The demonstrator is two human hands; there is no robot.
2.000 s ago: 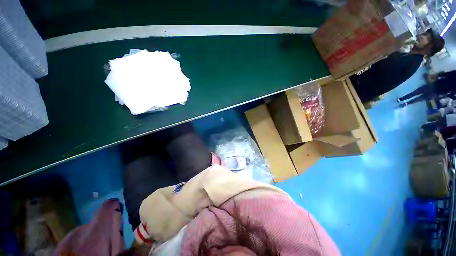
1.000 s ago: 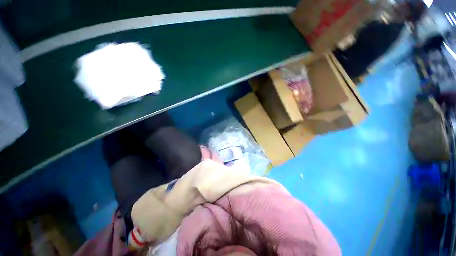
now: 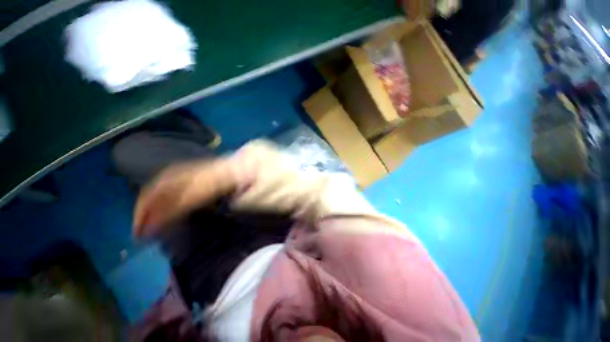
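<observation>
A loose pile of thin white packaging sheets (image 3: 130, 43) lies on the dark green bench (image 3: 234, 57) at the upper left, with ragged edges. My right hand (image 3: 177, 194) is in front of my body over my legs, below the bench edge and apart from the pile. It is strongly blurred, so its fingers and anything in it cannot be made out. My left hand is not in view.
An open cardboard carton (image 3: 435, 73) with plastic-wrapped reddish goods stands right of my knees. A crinkled clear plastic bag (image 3: 308, 155) is beside it, partly behind my sleeve. A blue stool (image 3: 558, 199) is at the far right. A dark, blurred box shape is at lower left.
My right arm has swung up from the lower left and its hand now shows over my legs. The view has shifted, so the pile and carton sit higher and further left.
</observation>
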